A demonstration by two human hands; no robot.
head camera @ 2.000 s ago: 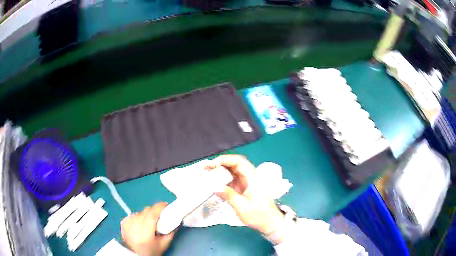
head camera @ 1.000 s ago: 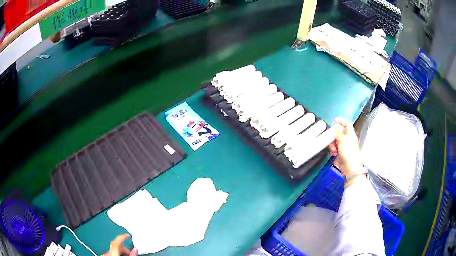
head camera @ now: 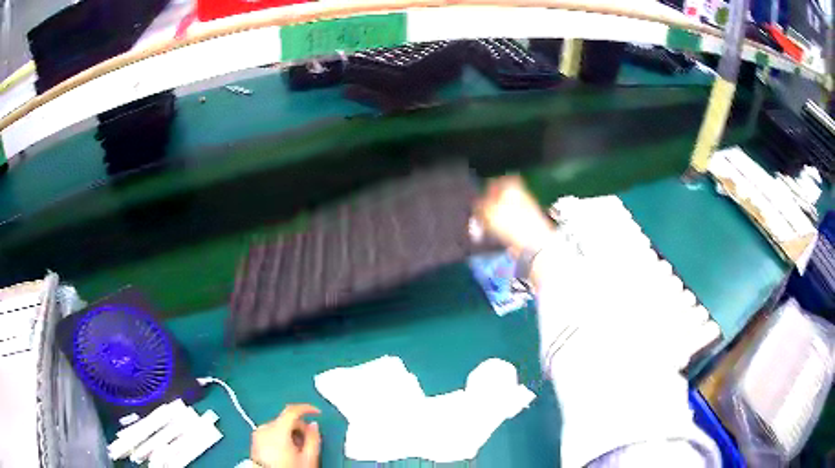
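The black ribbed tray (head camera: 357,251) lies across the centre, blurred, its right end lifted towards the conveyor. My right hand (head camera: 513,215) grips the tray's right end; the fingers are blurred. My left hand (head camera: 288,439) is at the bottom edge, partly cut off, with curled fingers apart and nothing seen in it. A white cloth (head camera: 412,411) lies on the green bench right of my left hand. Long white housings (head camera: 632,247) fill the tray at the right, partly hidden by my right sleeve.
A fan (head camera: 124,355) with a white cord stands at the left, with white strips (head camera: 165,437) before it. A printed sachet (head camera: 502,283) lies beside my right forearm. A shelf edge (head camera: 458,26) crosses above. A yellow-based post (head camera: 712,137) and a plastic-wrapped stack (head camera: 778,379) are at the right.
My right hand has left the housing at the right tray and taken hold of the centre tray's right end, which has lifted. The view has turned left.
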